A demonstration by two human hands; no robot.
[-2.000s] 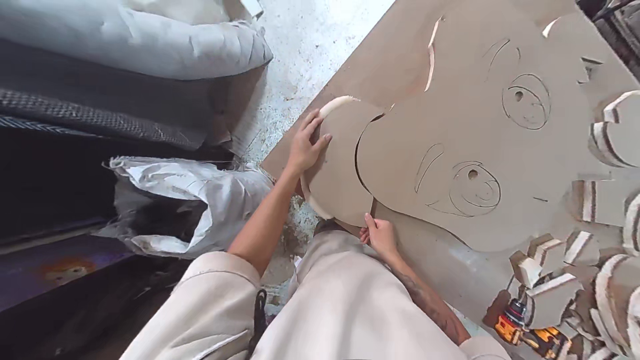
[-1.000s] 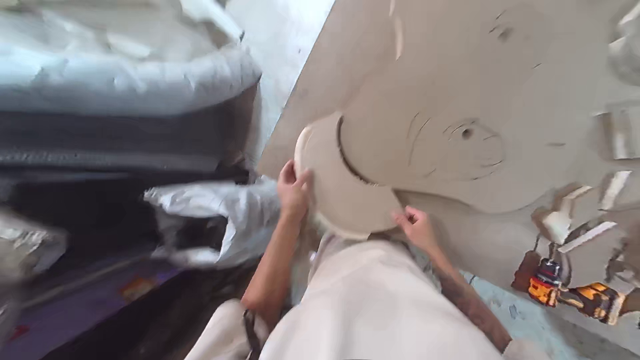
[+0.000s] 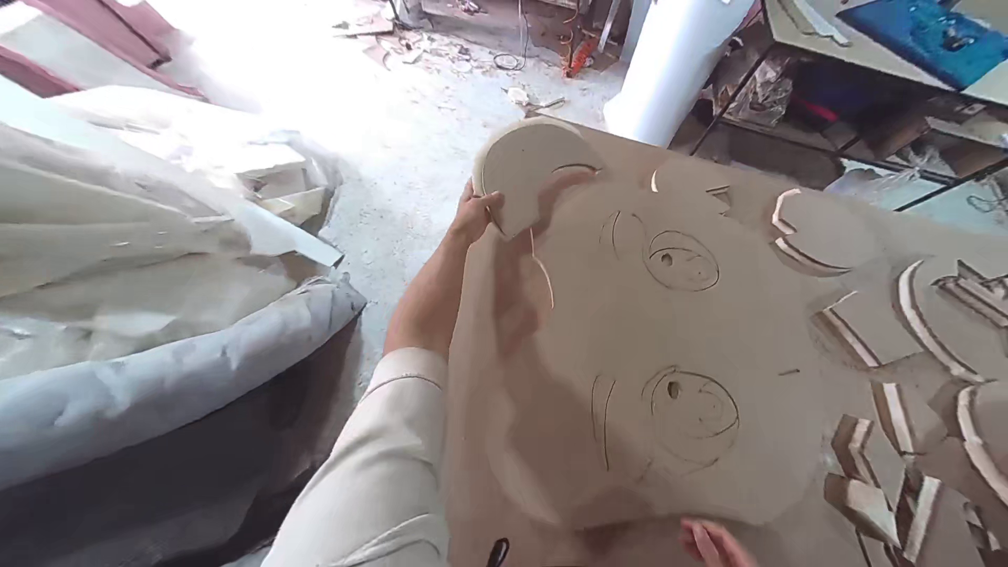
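My left hand grips the lower edge of a rounded, crescent-like cut board piece, raised over the table's far left corner. Below it lies a large flat cut-out board with pencilled eye shapes and brow lines. My right hand is at the bottom edge of the view, partly cut off, near the big cut-out's near edge; nothing shows in it. A small dark looped object is at the bottom, left of that hand.
Several cut board offcuts and curved pieces lie on the right. On the left stands a bulky sack-like roll. Past the table are a debris-strewn floor, a white column-like roll and a shelf bench.
The rounded piece, held in both hands earlier, has moved to the far corner in my left hand alone. My right hand has let go of it. The view has swung widely.
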